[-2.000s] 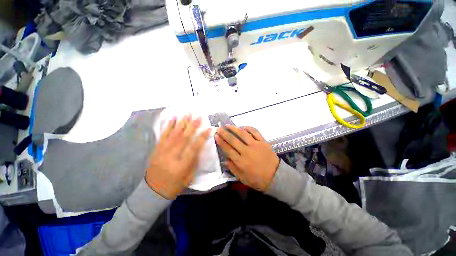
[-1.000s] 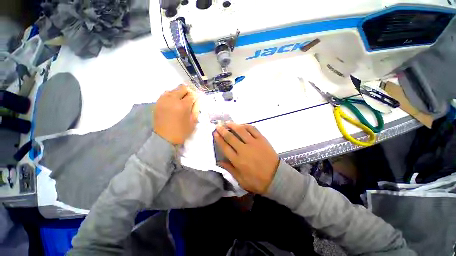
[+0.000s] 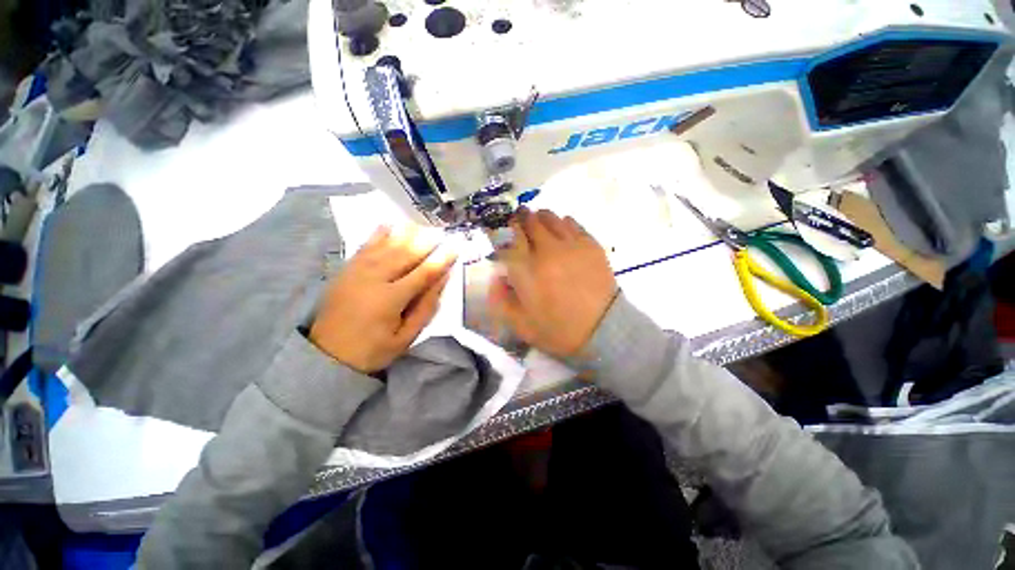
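Observation:
A large grey garment panel (image 3: pixel 212 312) with pale edges lies across the white table, its front part folded up near my left forearm. White cloth (image 3: pixel 354 223) shows beside my left hand. My left hand (image 3: pixel 384 298) lies on the work just left of the presser foot (image 3: pixel 454 223), fingertips close to it. My right hand (image 3: pixel 553 278) is at the right of the foot, fingertips beside the needle area, over a small grey piece (image 3: pixel 484 301). Both hands press on the cloth; whether the right fingers pinch it is hidden.
The white sewing machine (image 3: pixel 623 123) stands behind the hands. Scissors with yellow and green loops (image 3: pixel 785 278), a black-handled tool (image 3: pixel 829 220) and tan card (image 3: pixel 890 239) lie right. A rounded grey piece (image 3: pixel 95 262) lies left, a ruffled bundle (image 3: pixel 167 67) behind, stacked panels (image 3: pixel 946 479) lower right.
The panel has moved toward the machine and its front part has folded up. My right hand has moved up to the needle area; my left hand has come down slightly from its place a second ago.

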